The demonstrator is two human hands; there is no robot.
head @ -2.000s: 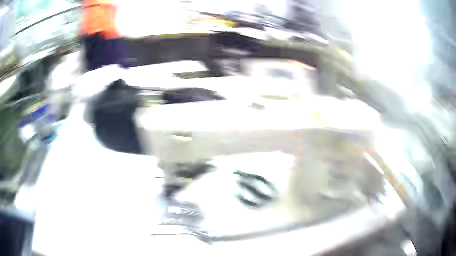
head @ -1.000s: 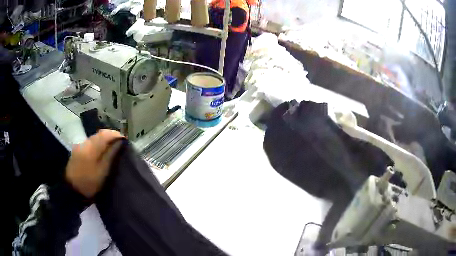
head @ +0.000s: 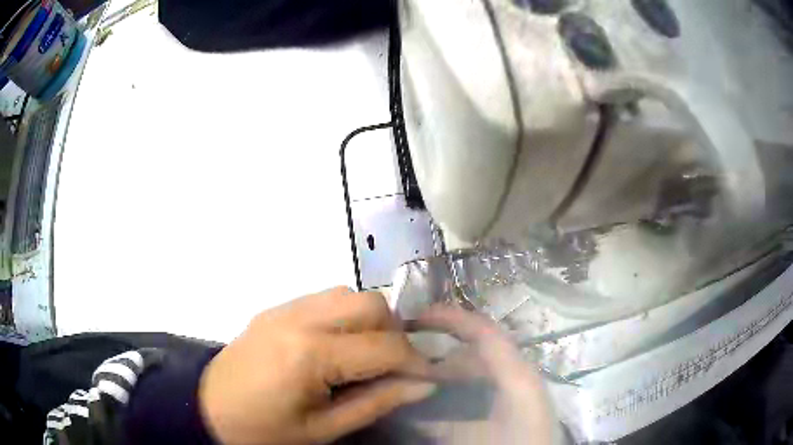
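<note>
My left hand [head: 313, 369] is bare, with a dark cuff, at the bottom centre. Its fingertips are closed on the edge of a dark garment panel [head: 456, 401]. My right hand [head: 517, 378] is blurred and partly cut off by the bottom edge. It touches the left fingertips and holds the same cloth, mostly hidden between the hands. The cream-white sewing machine head [head: 469, 130] stands above and right of the hands. The silver slide plate [head: 383, 239] lies left of its lower end. The presser foot area is blurred and cannot be made out.
Another dark cloth piece [head: 269, 22] lies at the top, behind the white table [head: 191, 191]. A white-blue tin can [head: 43, 48] stands at the upper left. Lint lies around the machine base. A printed scale [head: 696, 382] runs along the right front edge.
The view has turned down onto the near machine. My left hand has gone from raised cloth at the left to beside the needle area. My right hand has come into view.
</note>
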